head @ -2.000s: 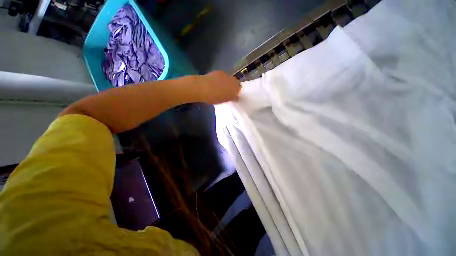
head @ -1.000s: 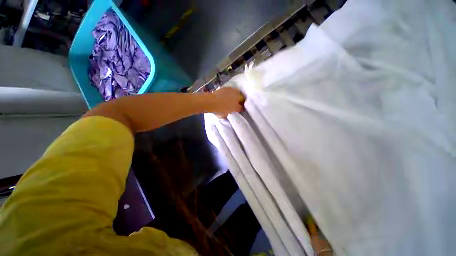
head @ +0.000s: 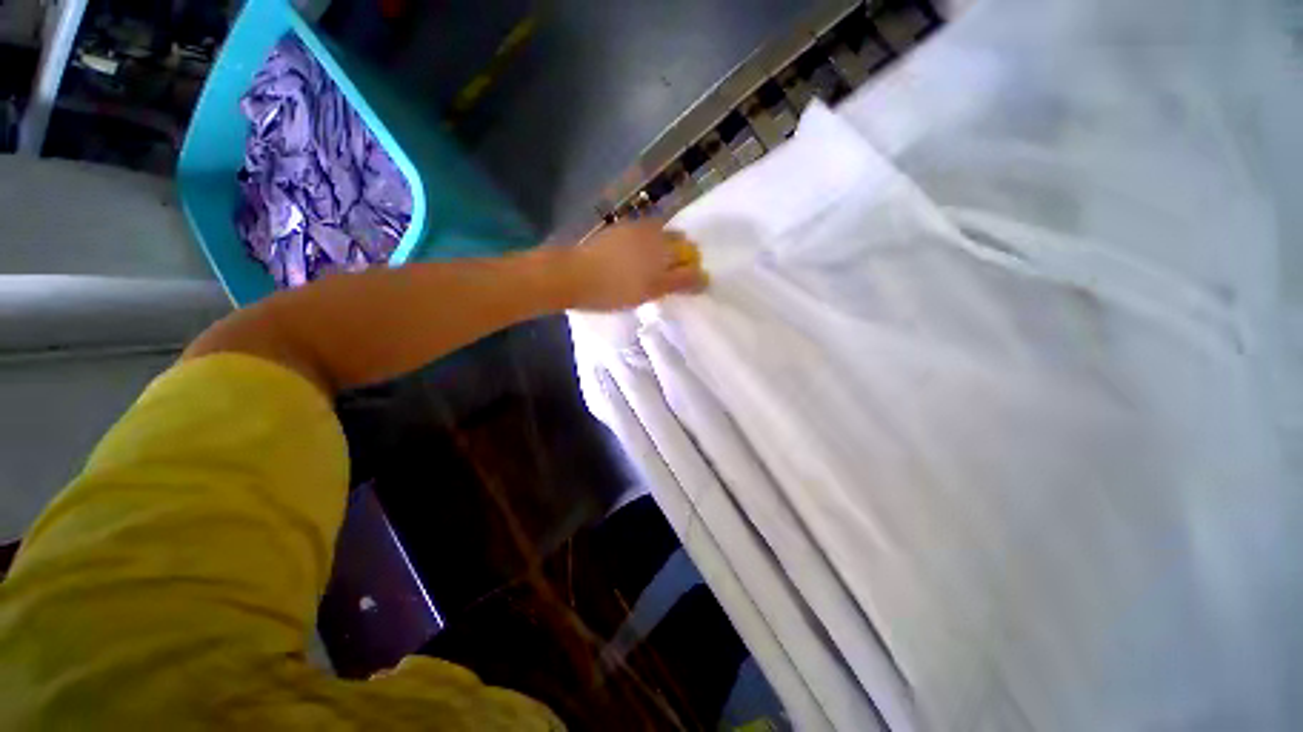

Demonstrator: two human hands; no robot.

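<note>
The white fabric covers the right side of the view, loose and rumpled. Its left part lies in several long, narrow folds with dark gaps between them. My left hand reaches in from the left and is closed on the fabric's edge at the upper end of the folds. A yellow-orange cap shows on a fingertip. The exact grip is partly hidden by the hand and blurred. My right hand is not in view.
The slotted end rail of the rack runs diagonally beyond the fabric. A teal bin of purple-grey pieces stands at the upper left. A dark red surface is below my left arm.
More narrow folds show at the fabric's left side than two seconds ago. My right hand, partly seen at the bottom one second ago, is out of view. The loose fabric has shifted.
</note>
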